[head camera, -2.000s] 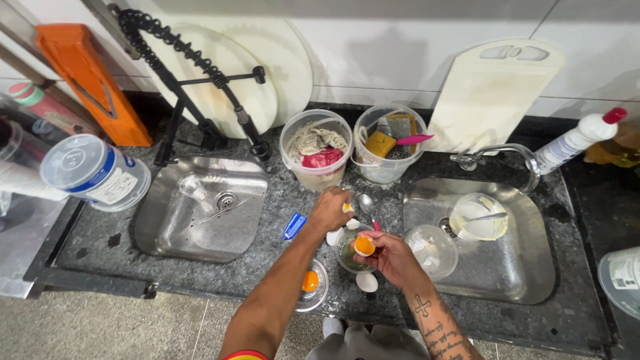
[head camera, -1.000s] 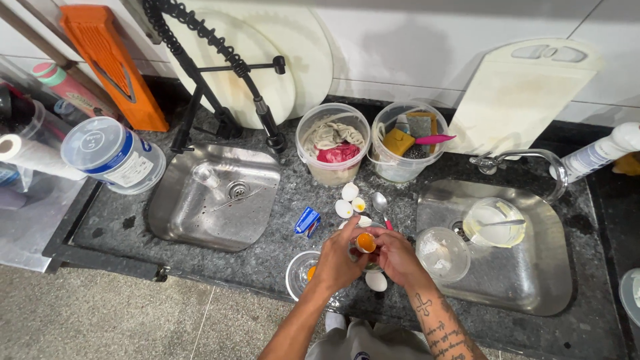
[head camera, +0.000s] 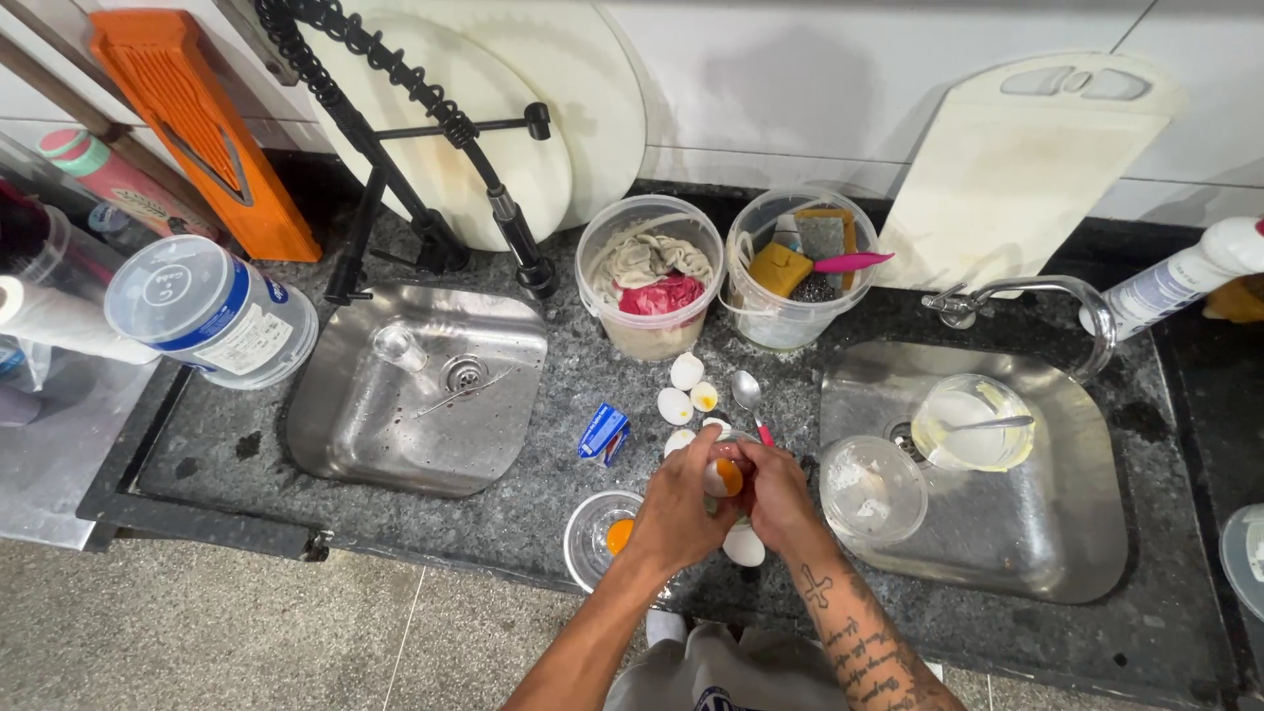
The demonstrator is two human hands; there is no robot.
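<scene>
Between my two hands is an eggshell half with an orange yolk (head camera: 728, 478), above a small container mostly hidden under the fingers. My left hand (head camera: 683, 504) has its fingers at the shell's left side; my right hand (head camera: 777, 494) closes round its right side. A clear plastic bowl (head camera: 581, 541) with a yolk stands left of my left wrist. A white egg (head camera: 744, 545) lies just below the hands. Several cracked eggshells (head camera: 674, 406) lie above them, beside a spoon (head camera: 748, 391) with a red handle. A blue packet (head camera: 603, 434) lies to the left.
Steel sinks lie left (head camera: 326, 395) and right (head camera: 1076, 533); the right one holds a used bowl (head camera: 973, 390) and a clear tub (head camera: 873, 491). Behind stand a bucket with cloths (head camera: 650, 336) and a bucket with sponges (head camera: 780, 326). A lidded tub (head camera: 267, 341) stands left.
My left hand, which was over the eggshells beyond the small container, has come back to meet my right hand at the shell with the yolk. More empty shells show on the counter.
</scene>
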